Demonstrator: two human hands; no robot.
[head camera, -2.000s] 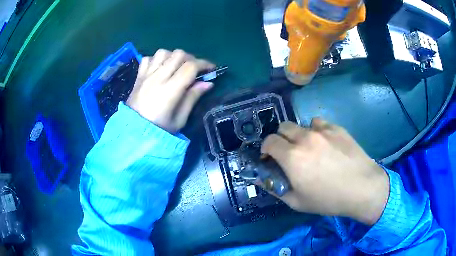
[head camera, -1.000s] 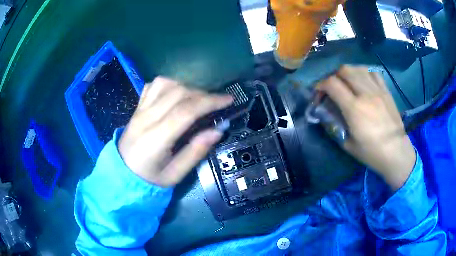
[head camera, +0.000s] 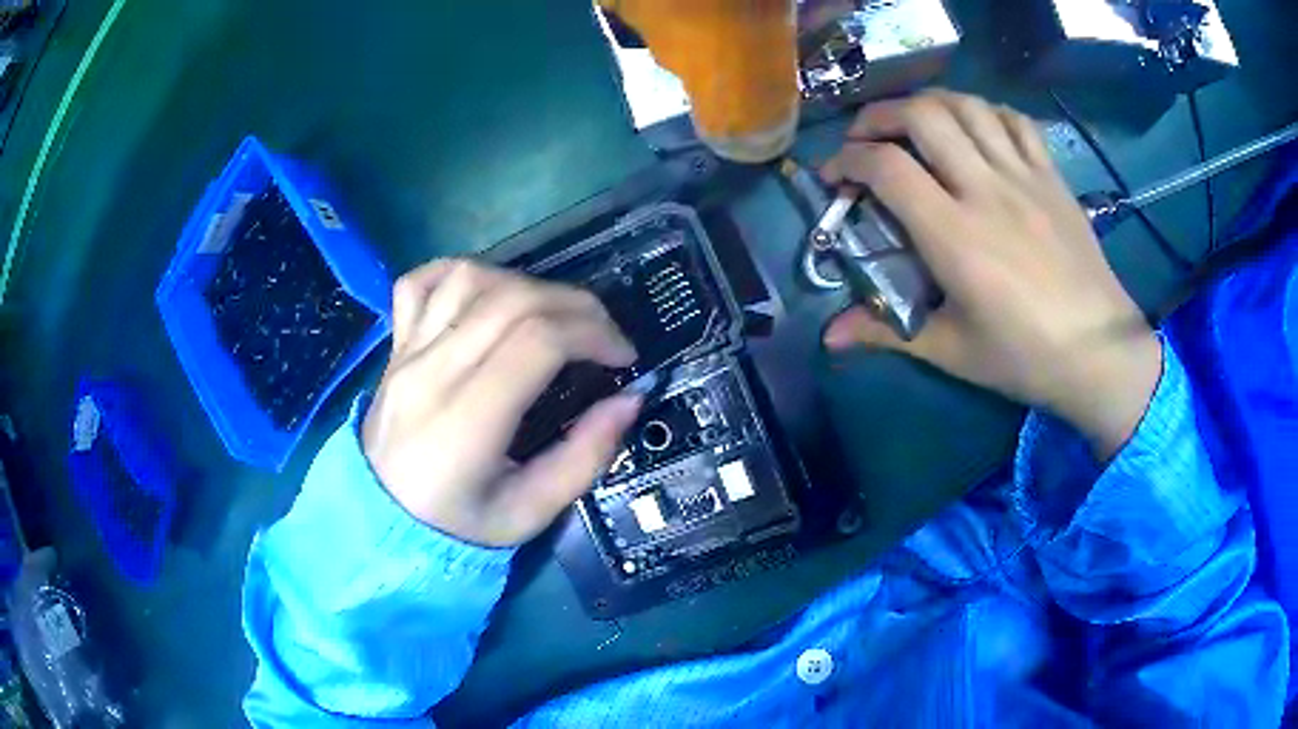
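Note:
The black plastic housing (head camera: 669, 296) with rows of slots sits at the fixture (head camera: 683, 584), whose lower part shows two white rectangles. My left hand (head camera: 498, 392) is over the housing's left side, with thumb and fingers pinching a small pale piece (head camera: 644, 385) too small to name. My right hand (head camera: 996, 242) holds the silver air blow gun (head camera: 868, 257) beside the fixture, at the right, its brass-coloured tip towards the upper left. The orange electric screwdriver (head camera: 726, 71) hangs nose-down above the fixture's far side.
A blue bin of dark screws (head camera: 278, 313) lies left of my left hand, with a smaller blue bin (head camera: 125, 484) farther left. White-silver devices (head camera: 904, 43) stand at the back. A clear hose (head camera: 1210, 174) runs right from the blow gun. A crumpled plastic bag (head camera: 64, 627) lies lower left.
The blow gun has moved from over the fixture to its right side in my right hand. The slotted housing has come over the fixture's upper part, and my left hand has come down to it.

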